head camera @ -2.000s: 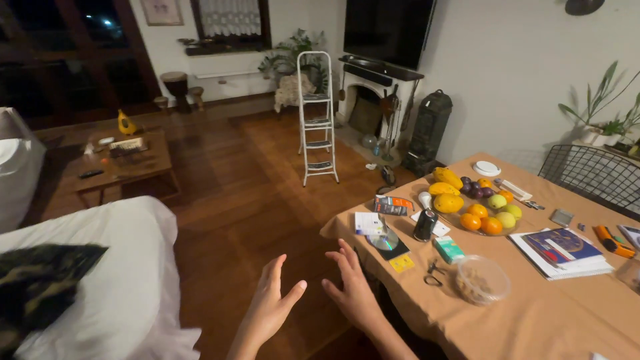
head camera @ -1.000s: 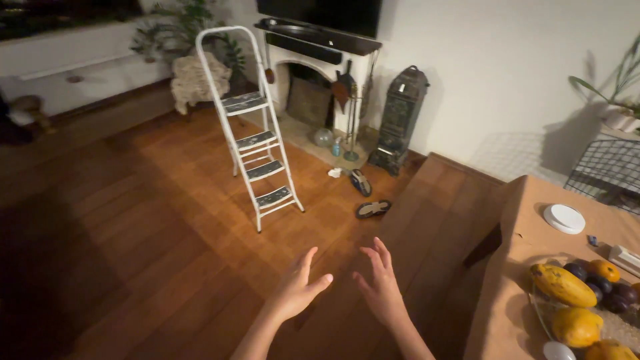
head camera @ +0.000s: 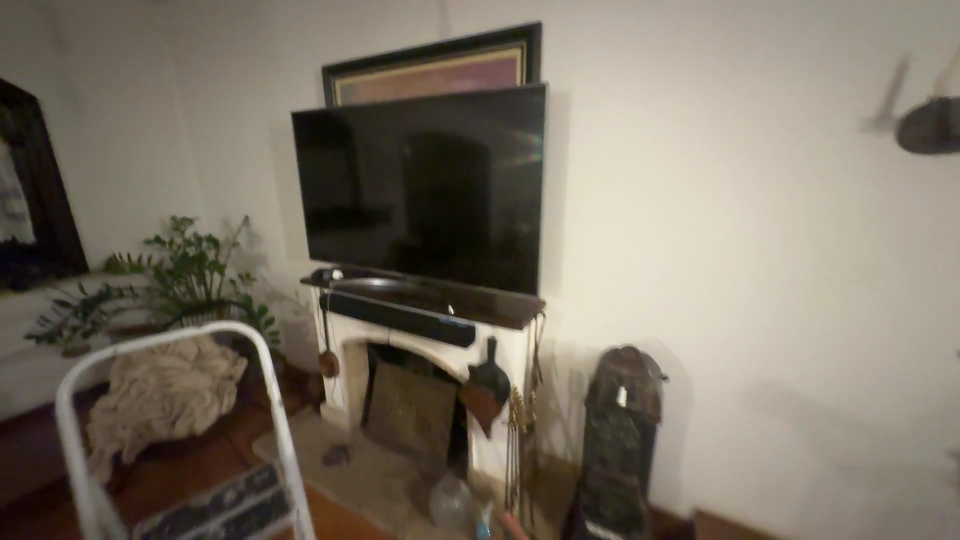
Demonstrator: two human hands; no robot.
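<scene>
Neither of my hands can be clearly made out; at most a blurred, skin-coloured tip shows at the bottom edge, right of centre, and I cannot tell what it is. A white metal stepladder stands at the lower left, its top rail and a dark step in view. Beyond it a large flat television, its screen dark, stands on the mantel of a white fireplace. A black soundbar runs along the front below it.
Bellows and fireplace tools hang or stand at the fireplace's right side. Farther right is a dark metal stove or lantern. A leafy potted plant and a draped beige cloth are at the left. A framed picture is behind the television.
The view has swung up and come nearer to the fireplace and stepladder. Both hands, open and raised in the earlier frames, are no longer clearly seen. The table with fruit has left the view.
</scene>
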